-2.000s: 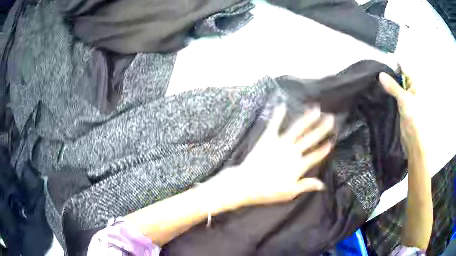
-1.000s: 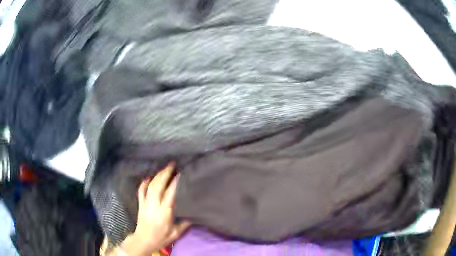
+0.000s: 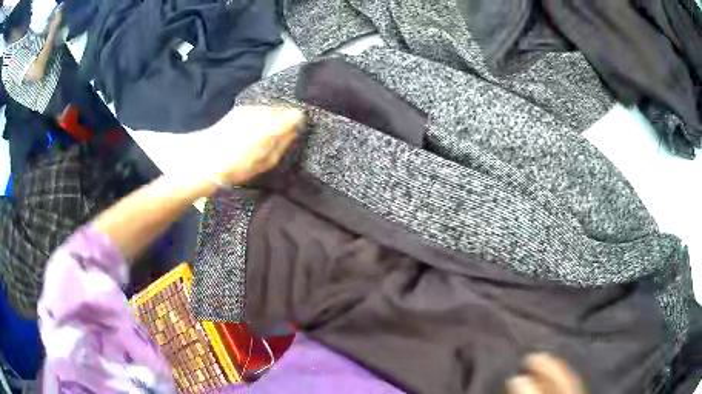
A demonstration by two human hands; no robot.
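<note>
A speckled tweed coat (image 3: 462, 204) lies across the white table, with its dark lining (image 3: 431, 308) facing up on the near side. A dark plain patch (image 3: 362, 100) shows on its speckled part. My left hand (image 3: 265, 146) is closed on the coat's front edge near its left end, beside the speckled hem band (image 3: 222, 258); its fingertips are partly hidden. My right hand (image 3: 546, 375) is blurred and cut off by the bottom edge, over the lining. Whether it holds anything cannot be seen.
Another speckled and dark coat (image 3: 531, 85) lies at the back right. A navy heap (image 3: 177, 61) is at the back left. Plaid cloth (image 3: 46, 208) hangs at the left. A stool with a beaded yellow-edged seat (image 3: 181, 331) is below. Another person's arm (image 3: 48, 46) shows at upper left.
The view has swung left. My left hand has moved from the lining up to the coat's front edge and closed there. My right hand has come to the bottom edge over the lining.
</note>
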